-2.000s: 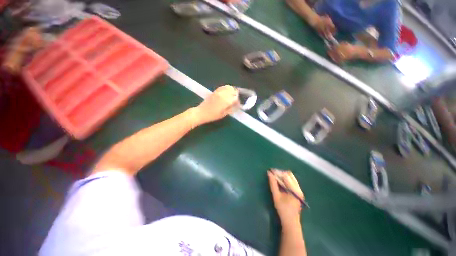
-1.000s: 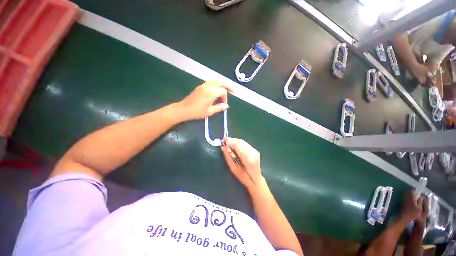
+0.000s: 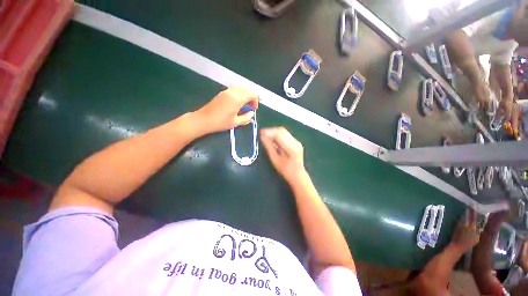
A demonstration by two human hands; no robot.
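My left hand (image 3: pixel 231 108) grips the blue-banded end of a looped unit (image 3: pixel 244 144), a white-silver elongated ring with an open middle. Its rounded end points toward me over the green surface. A bit of the blue part shows at my fingers, which hide most of that end. My right hand (image 3: pixel 283 151) is just right of the loop, apart from it, blurred, with its fingers curled. A short dark bit of the slim hand tool shows in it; most of the tool is hidden.
Several looped units lie on the dark belt beyond the pale rail (image 3: pixel 324 127). A salmon-red tray (image 3: pixel 35 46) is at the left edge. A grey post (image 3: pixel 451 155) crosses at right. Paired units (image 3: pixel 431 225) lie near another person's hands (image 3: pixel 466 234).
My left hand first reached to a unit at the rail, then brought it onto the green surface. Since one second ago, my right hand has moved up and off the loop's rounded end.
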